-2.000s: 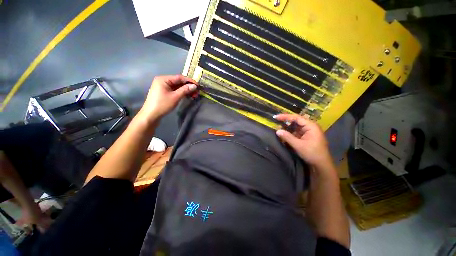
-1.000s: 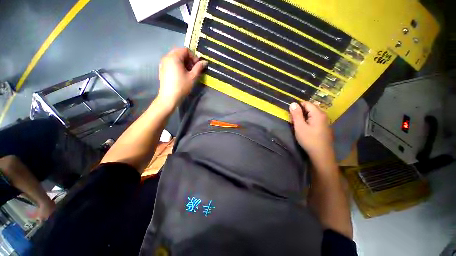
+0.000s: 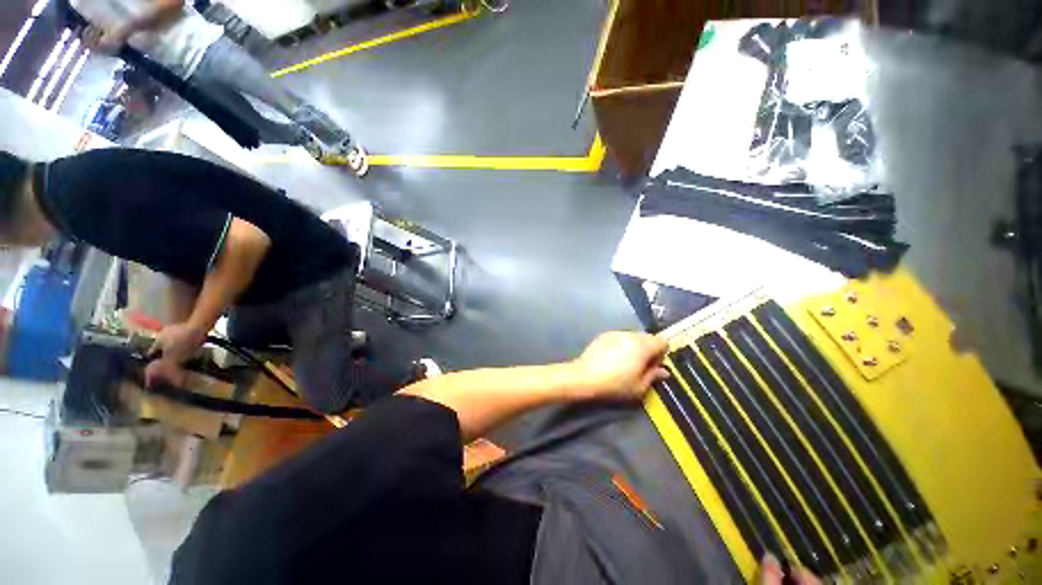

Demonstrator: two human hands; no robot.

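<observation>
The yellow fixture plate (image 3: 931, 389) lies tilted at the lower right, its right and lower parts cut off by the picture's edge. Black zippers (image 3: 788, 429) with shiny centre lines lie in its parallel slots. My left hand (image 3: 626, 366) has its fingertips at the plate's left edge, by the upper end of the nearest filled slot; whether they pinch anything is unclear. My right hand (image 3: 786, 571) is mostly cut off by the bottom edge. Its fingertips touch near the lower end of that same slot, and its grip cannot be made out.
Loose black zipper strips (image 3: 777, 217) lie fanned on a white surface (image 3: 691, 137) beyond the plate, beside a clear plastic bag (image 3: 834, 126). A metal-frame stool (image 3: 440, 274) stands on the floor. A seated person (image 3: 229, 251) works at the left; another person (image 3: 229, 74) stands behind.
The view has swung left and up, so the white surface, loose zippers and people now show. My hands stay at the plate's near slot; my right hand has shifted to the bottom edge.
</observation>
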